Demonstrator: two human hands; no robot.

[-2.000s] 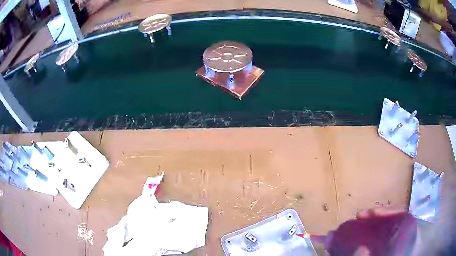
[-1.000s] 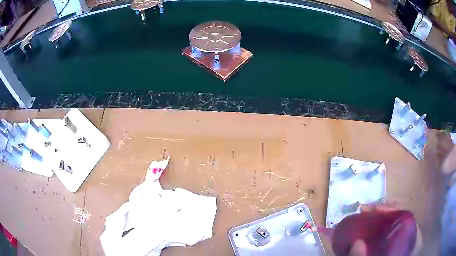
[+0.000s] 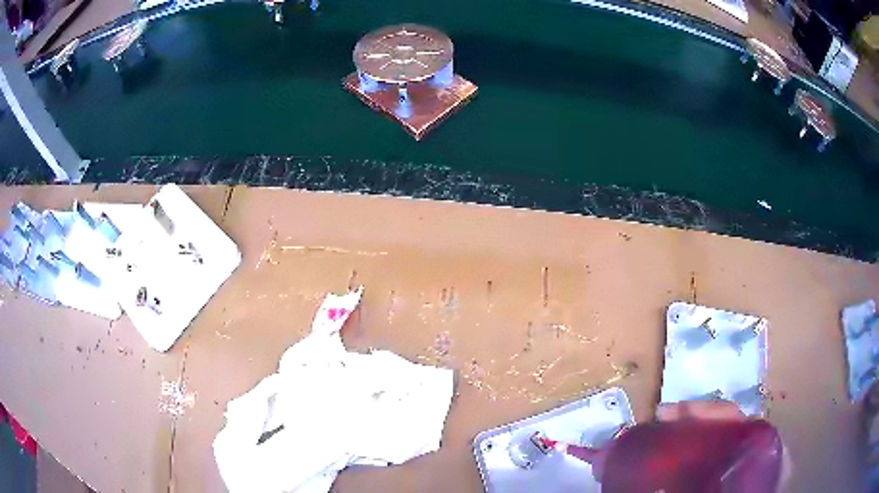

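My right hand (image 3: 702, 411), blurred and cut off by the lower edge, is shut on a dark red glue bottle (image 3: 689, 462). The bottle's thin nozzle points left, its tip at the left post of a pale square plate (image 3: 588, 416) at the bottom. That plate also has a post further right and is partly cut off by the edge. My left hand is not in view. A crumpled white rag (image 3: 386, 409) with a pink stain at its tip lies left of the plate.
Another plate with posts (image 3: 689, 371) lies behind the bottle; one more (image 3: 861, 337) is at the right edge. Overlapping white plates (image 3: 178, 289) lie at left. On the green belt (image 3: 241, 116), a round disc (image 3: 403, 56) sits over a copper square plate (image 3: 417, 120); footed discs stand at both sides.
The nozzle has moved from the plate's right post to its left one. A plate at right now lies nearer, behind the bottle. The plate by the belt at right has left its spot. The view has shifted.
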